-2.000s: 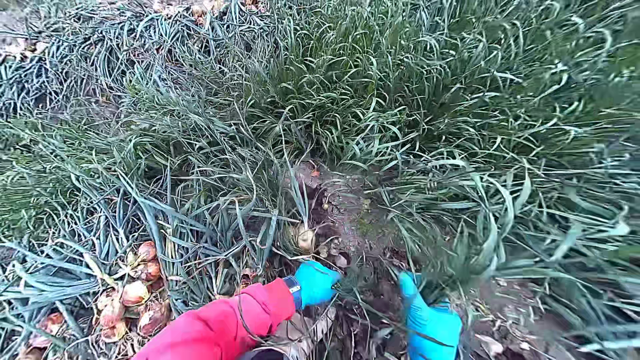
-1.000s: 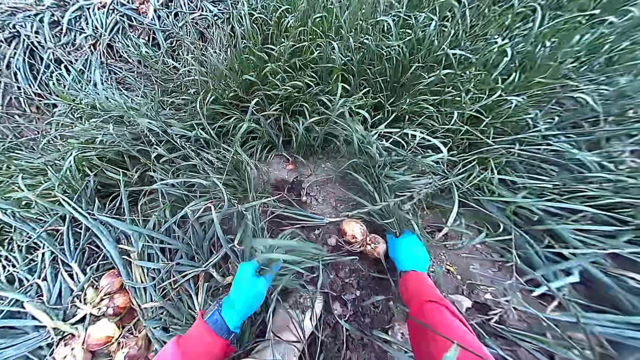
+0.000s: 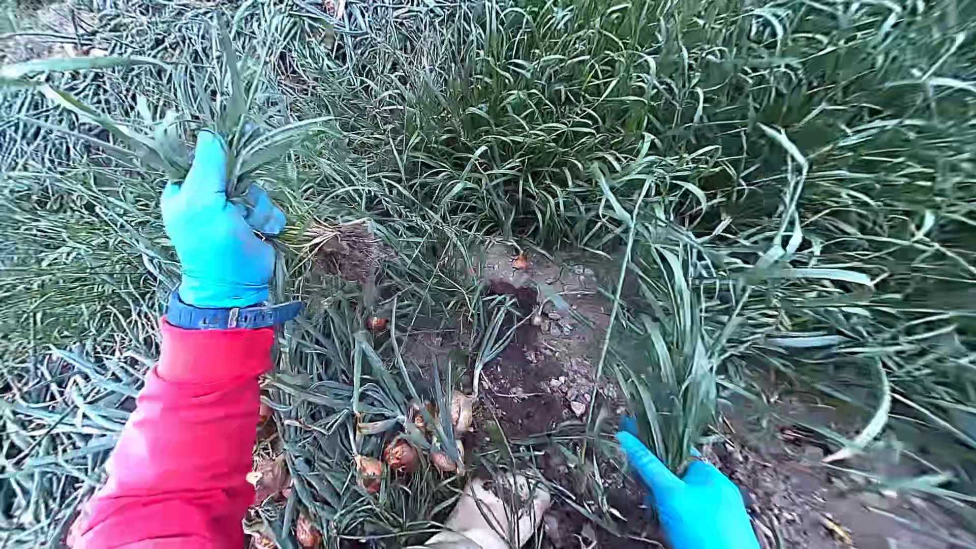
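My left hand [image 3: 217,229], in a blue glove with a blue strap at the wrist, is raised at the upper left and closed around a tuft of grass [image 3: 347,248] whose soil-covered roots stick out to the right. My right hand [image 3: 686,488], also gloved in blue, is low at the right around the base of an upright clump of green leaves [image 3: 679,374]; its fingers are partly hidden by the leaves. Between the hands, nearer the bottom, several onions [image 3: 402,455] lie with their green tops on.
Tall grass [image 3: 610,99] stands thick across the back and right. Dug soil [image 3: 534,381] with small stones runs down the middle. More onions [image 3: 268,476] lie beside the red left sleeve. A pale object [image 3: 499,515], perhaps a shoe, shows at the bottom.
My left hand has risen to the upper left and now holds a rooted grass tuft. The onions beside my right hand one second ago are no longer there; that hand is now at a leaf clump.
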